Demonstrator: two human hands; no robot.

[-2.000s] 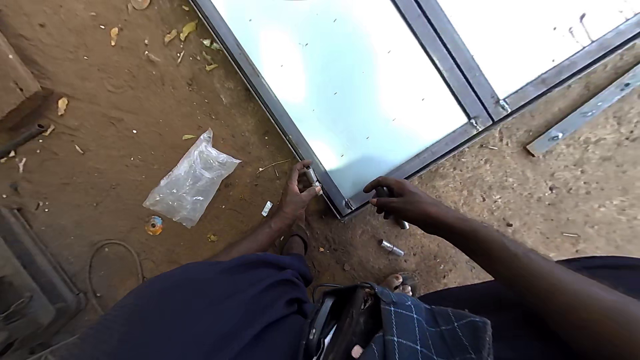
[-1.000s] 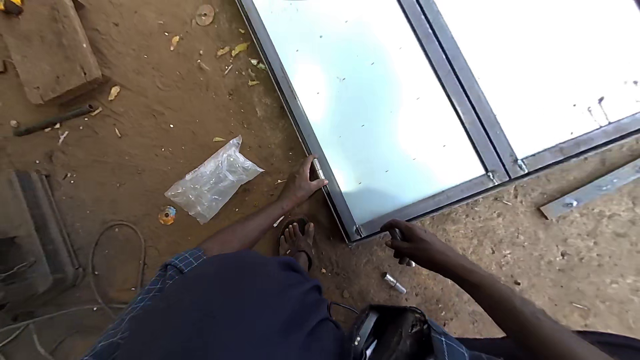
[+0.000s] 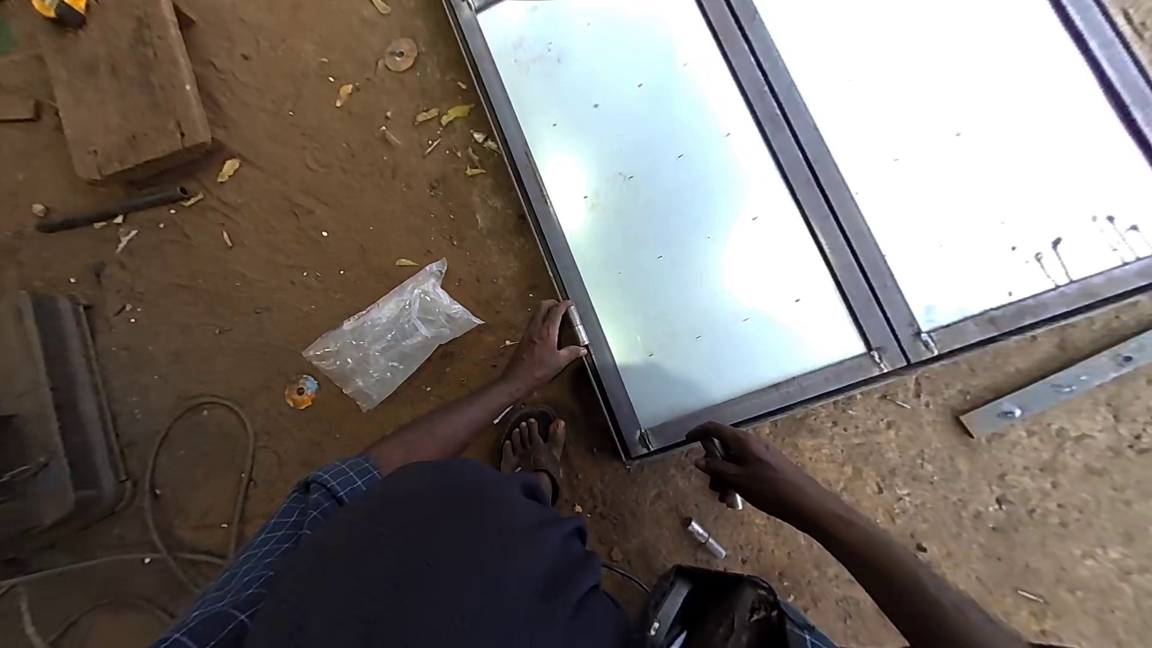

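Note:
A metal frame (image 3: 774,393) with pale, reflective panels (image 3: 666,216) lies on the dirt ground. At its left side bar, my left hand (image 3: 544,346) holds a small metal cylinder, probably a barrel hinge (image 3: 577,325), against the bar between thumb and fingers. My right hand (image 3: 733,463) is closed around another metal cylinder (image 3: 735,499) just below the frame's near edge, to the right of the corner. A similar metal cylinder (image 3: 705,538) lies on the ground below my right hand. Small metal latches or bolts (image 3: 877,360) sit on the near bar.
A clear plastic bag (image 3: 391,337) lies left of my left hand. Farther left are a wooden block (image 3: 126,90), a dark pipe (image 3: 112,210), a cable (image 3: 247,450) and a dark metal object (image 3: 67,405). A flat metal strip (image 3: 1062,387) with holes lies at right. My sandalled foot (image 3: 533,445) is near the corner.
My left hand has moved up the side bar, away from the corner, with the cylinder. My right hand remains by the near edge. The view has shifted.

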